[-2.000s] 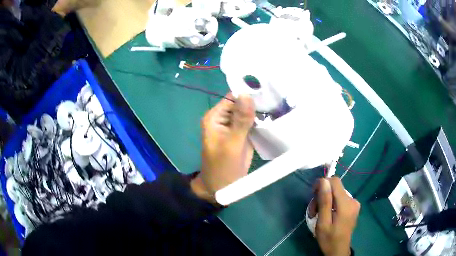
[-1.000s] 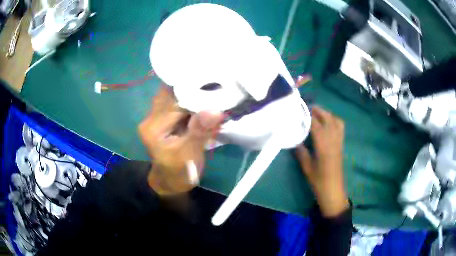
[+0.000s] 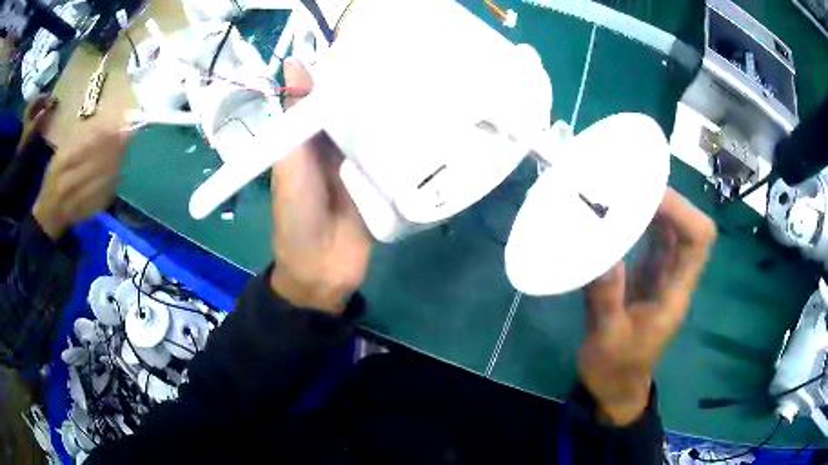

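My left hand (image 3: 318, 218) holds a large white camera housing (image 3: 427, 118) from its left side, raised above the green bench. A white antenna (image 3: 259, 163) sticks out from the housing to the lower left. A thin red wire shows by my left fingertips. My right hand (image 3: 646, 304) holds a flat white round disc (image 3: 590, 204) by its lower right edge, tilted, to the right of the housing. The disc has a small dark slot. A small white part lies between housing and disc; whether they touch, I cannot tell. The housing is overexposed, so its details are faint.
White camera units (image 3: 213, 82) stand at the upper left. A blue bin (image 3: 163, 263) of white discs and black cables sits below the bench edge. Another person's hand (image 3: 86, 177) is at left. A metal screw feeder (image 3: 749, 73) and more white units (image 3: 803, 363) are at right.
The housing has been turned, and its antenna now points to the lower left. My right hand has taken hold of the white disc. The other person's hand has come into view.
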